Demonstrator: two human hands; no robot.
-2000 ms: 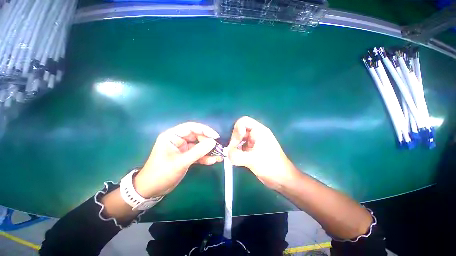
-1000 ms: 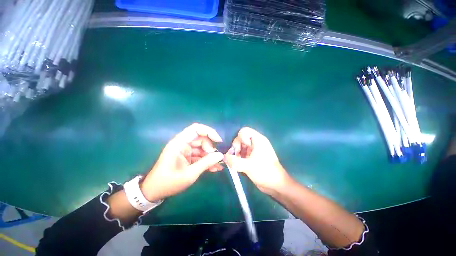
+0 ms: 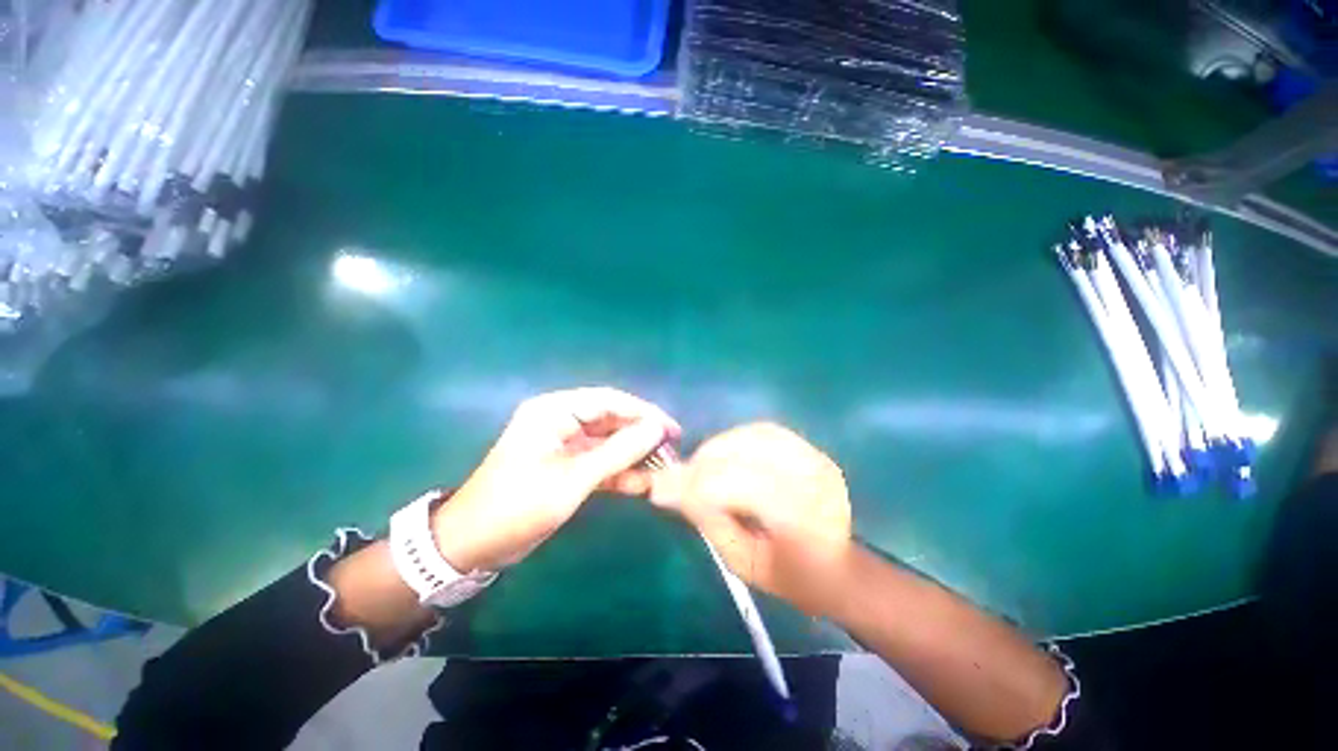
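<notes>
A white-sleeved wire harness (image 3: pixel 746 609) hangs slanting down from my fingertips, over the bench's near edge, with its dark blue end (image 3: pixel 788 709) at the bottom. My left hand (image 3: pixel 565 462) pinches the thin wire ends (image 3: pixel 663 453) between thumb and fingers. My right hand (image 3: pixel 766 492) is curled around the top of the sleeve, its back turned up, and hides part of it. The fingertips of both hands nearly touch. Any small connector there is too small to tell.
A harness pile (image 3: pixel 1159 352) with blue ends lies at the right of the green bench (image 3: pixel 587 264). Bagged harnesses (image 3: pixel 147 132) lie at far left. A blue tray (image 3: pixel 528 30) and film-wrapped dark bundle (image 3: pixel 822 66) stand at the far metal rail. A dark shape is at the right edge.
My right hand has rolled over so its back shows. The harness's lower end has swung to the right. The view has shifted, showing more of the blue tray and dark bundle.
</notes>
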